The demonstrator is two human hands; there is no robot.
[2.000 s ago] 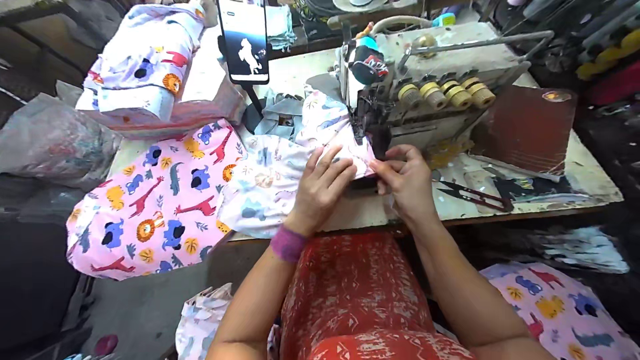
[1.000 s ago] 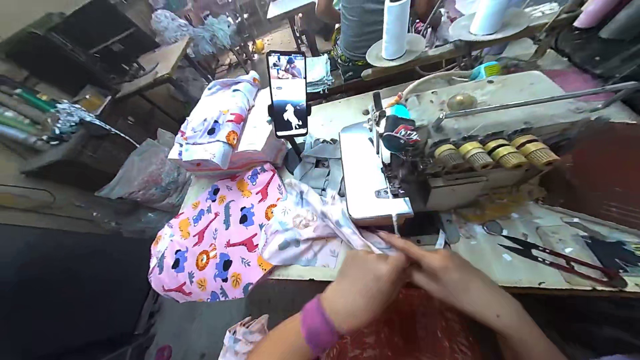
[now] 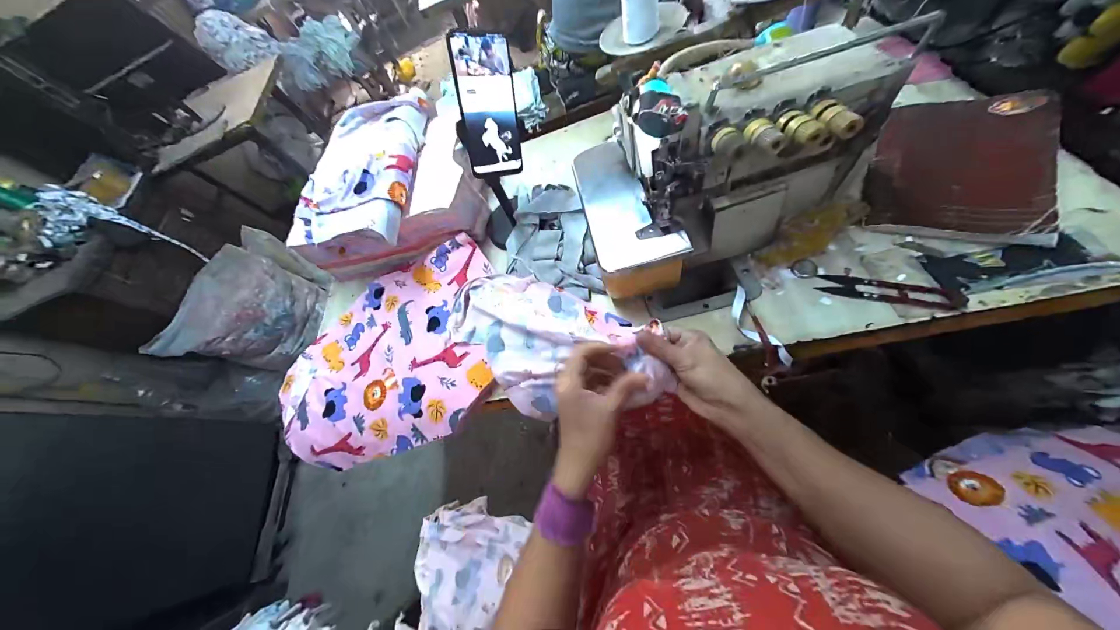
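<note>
A pink animal-print fabric piece (image 3: 385,367) lies at the table's left front, its pale reverse side (image 3: 525,328) bunched toward my hands. My right hand (image 3: 700,363) pinches the fabric's edge between thumb and fingers. Close beside it, my left hand (image 3: 595,394) has curled fingers against the same cloth; a purple band circles that wrist. Both hands are in front of the overlock sewing machine (image 3: 752,157), off its metal plate (image 3: 617,210). No cloth shows under the presser foot (image 3: 661,229).
Thread snips (image 3: 892,290) lie right of the machine, near a dark red board (image 3: 967,166). A phone (image 3: 486,101) on a stand, grey elastic strips (image 3: 551,241) and a folded fabric stack (image 3: 363,175) are behind the cloth. More printed fabric (image 3: 1032,507) hangs at lower right.
Two seconds ago both hands held the cloth by the needle area; now hands and cloth are in front of the machine, nearer my lap. The left hand's fingers have curled.
</note>
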